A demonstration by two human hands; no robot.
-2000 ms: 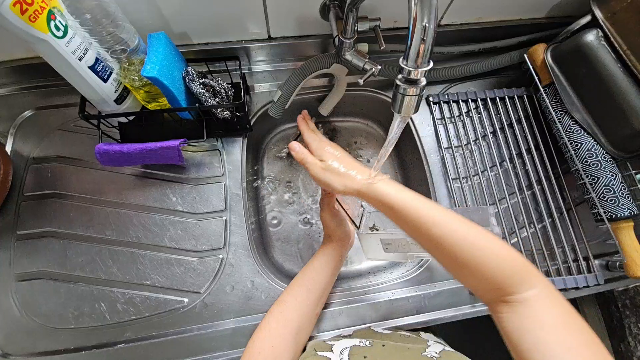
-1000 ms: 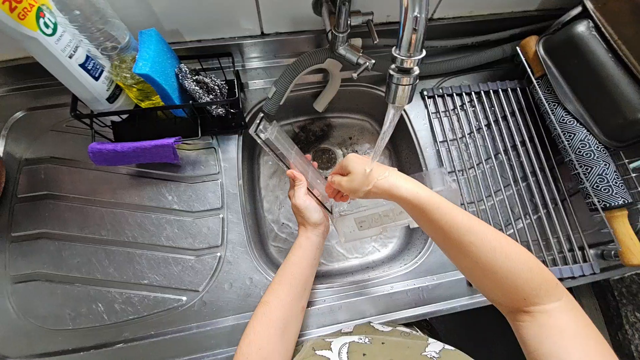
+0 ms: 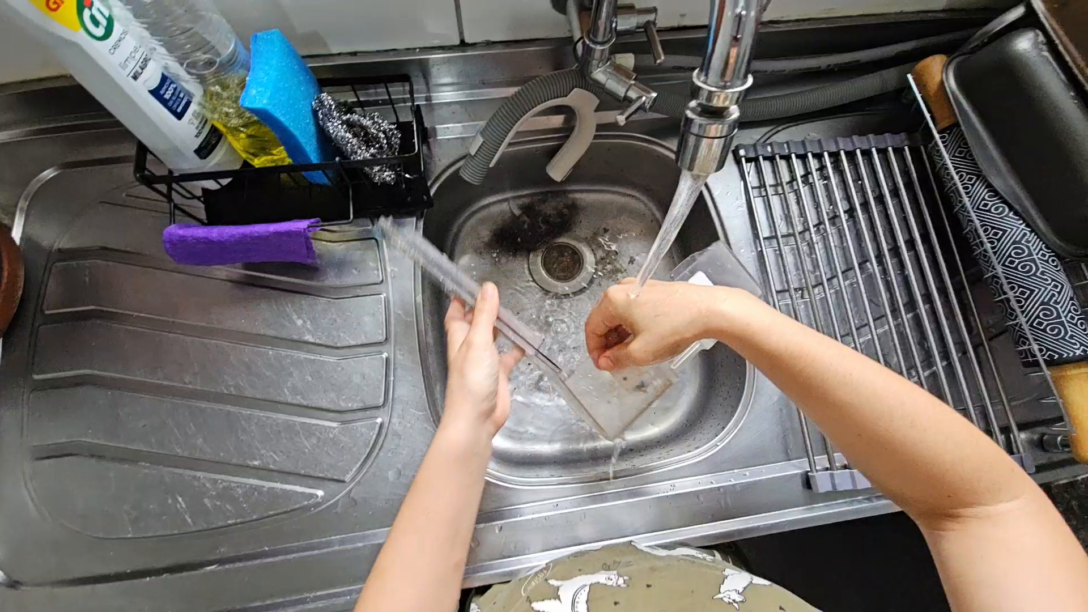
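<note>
My left hand (image 3: 480, 365) grips a narrow clear plastic piece (image 3: 442, 276) that slants over the left side of the steel sink basin (image 3: 552, 442). My right hand (image 3: 650, 327), its fingers curled, is over the basin under the stream of water (image 3: 671, 225) from the chrome faucet (image 3: 708, 127). Whether its fingers hold anything is hidden. Below it lies a flat clear plastic part (image 3: 616, 395), wet and with dark specks; another clear piece (image 3: 718, 268) shows behind the right wrist. Dark residue (image 3: 535, 223) lies near the drain (image 3: 562, 262).
A black wire caddy (image 3: 340, 183) at the back left holds bottles, a blue sponge (image 3: 285, 102) and a steel scourer (image 3: 357, 136). A purple cloth (image 3: 242, 243) hangs at its front. To the right are a roll-up drying rack (image 3: 875, 297) and a patterned rolling pin (image 3: 1011, 246). A grey hose (image 3: 527, 106) hangs over the basin.
Two seconds ago my hands were close together under the water; one second ago both were at the narrow plastic piece. Now my right hand is apart from it, to the right.
</note>
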